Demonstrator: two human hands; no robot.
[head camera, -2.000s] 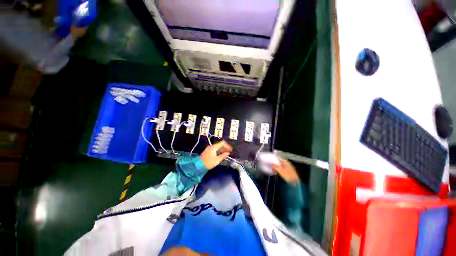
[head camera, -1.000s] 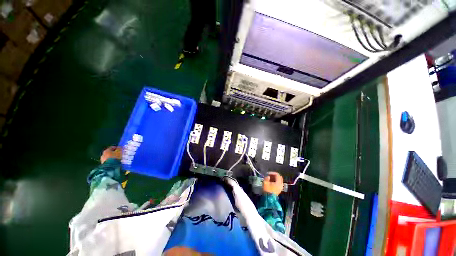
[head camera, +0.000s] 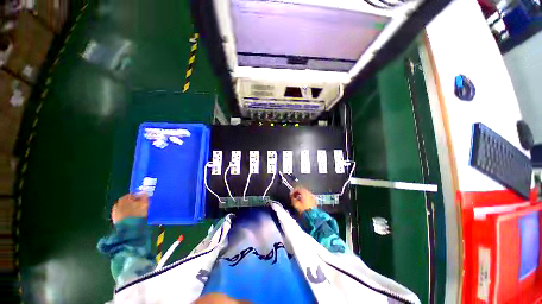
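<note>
A row of white test sockets (head camera: 287, 161) stands on the black fixture board (head camera: 267, 138). Thin white cords (head camera: 248, 181) loop from several sockets down to the grey-green connector strip (head camera: 243, 202). My right hand (head camera: 303, 199) is over the strip, right of centre, near the lower end of a white cord; whether its fingers grip it is too small to tell. My left hand (head camera: 131, 208) is at the lower left corner of the blue tray (head camera: 172, 196), by a small group of white units (head camera: 147, 186); its fingertips are too blurred to tell if they hold one.
More white units (head camera: 164, 136) lie at the tray's far end. The test instrument (head camera: 285, 98) and monitor (head camera: 303, 32) stand behind the board. On the right are a white bench with a mouse (head camera: 465, 87) and keyboard (head camera: 501, 159), and a red bin (head camera: 505, 255).
The view has turned and shifted. Since the earliest frame, my left hand has gone from the board to the tray. My right hand has moved from the board's right end to the strip.
</note>
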